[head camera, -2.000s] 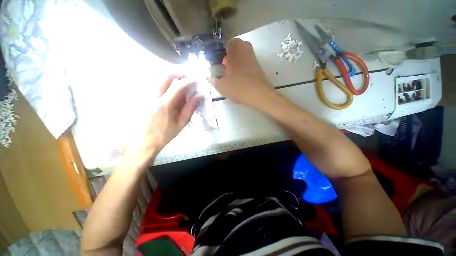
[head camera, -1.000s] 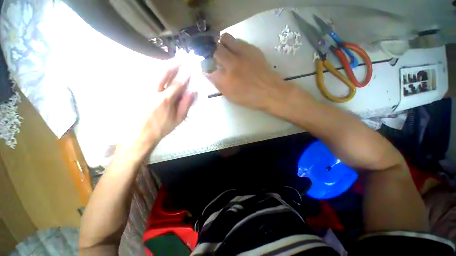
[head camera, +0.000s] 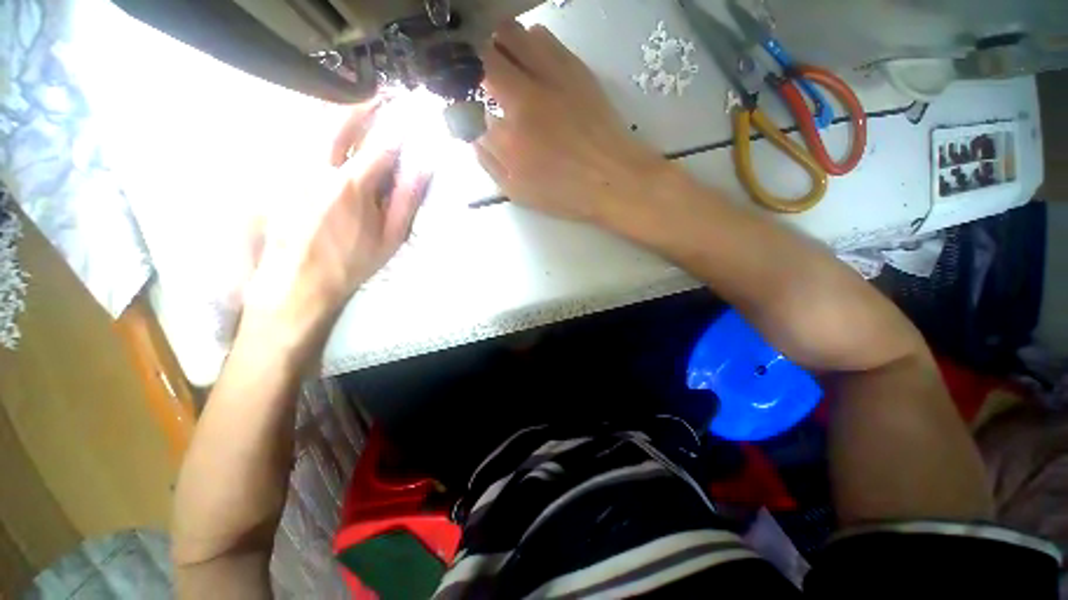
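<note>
The sewing machine head (head camera: 269, 41) crosses the top of the view. Its dark presser foot and needle area (head camera: 451, 76) sits beside an intense white glare. My left hand (head camera: 351, 217) lies left of the needle area, fingers bent, fingertips washed out by the glare; whether it grips anything is not clear. My right hand (head camera: 545, 129) is just right of the needle area, fingers curled; what lies under its fingertips is hidden. The pale floral fabric (head camera: 88, 176) lies at the left, and its part near the needle is lost in the glare.
White trims (head camera: 665, 61) lie on the machine bed. Yellow-handled scissors (head camera: 779, 176) and red-orange-handled scissors (head camera: 841, 117) lie crossed. A parts tray (head camera: 973, 161) is at the right end. More trims (head camera: 9, 275) lie on cardboard (head camera: 70, 399) at far left. A blue round object (head camera: 761, 381) is below.
The whole scene has shifted left and slightly up in the view. Both hands remain beside the needle area; the left fingers have turned slightly. The scissors still lie crossed.
</note>
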